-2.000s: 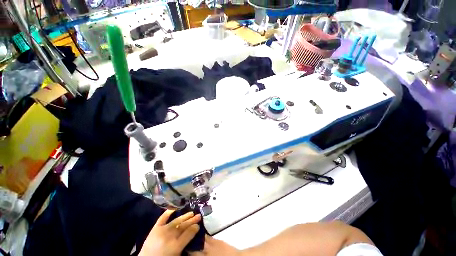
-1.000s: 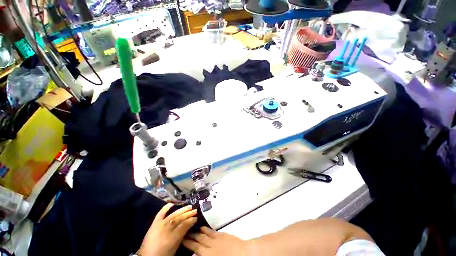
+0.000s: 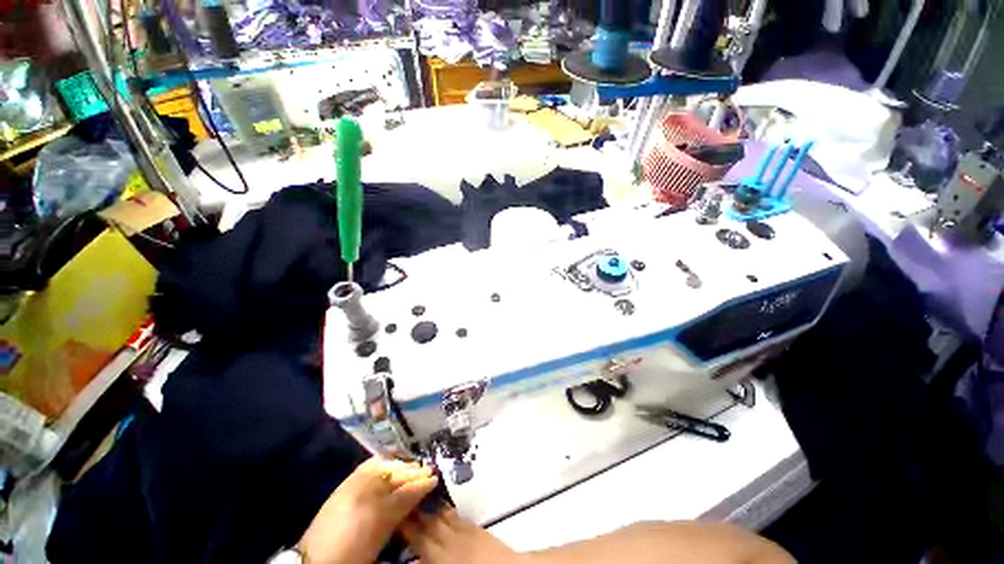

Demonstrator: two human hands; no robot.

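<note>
The white sewing machine head (image 3: 550, 314) with a blue stripe crosses the middle of the head view. Its presser foot and needle parts (image 3: 449, 449) are at the left end, partly hidden by fingertips. The dark garment piece (image 3: 242, 441) lies left of and in front of the machine, running under my fingers. My left hand (image 3: 369, 507) is on the cloth, fingers together at the presser foot. My right hand (image 3: 446, 537) lies beside it, just right and below, partly hidden and cut off by the bottom edge. Both press the cloth; whether the fingers pinch it is hidden.
Black looped scissors (image 3: 597, 394) and slim black snips (image 3: 685, 421) lie on the machine bed. A green-handled tool (image 3: 349, 190) stands upright at the head's left end. A pink basket (image 3: 691, 160) is behind. A yellow box (image 3: 83, 292) is at left. Dark cloth (image 3: 870, 386) hangs at right.
My left hand's fingers have drawn together and sit closer to the presser foot. My right hand has moved slightly down. The green-handled tool looks more upright, and the whole view has shifted.
</note>
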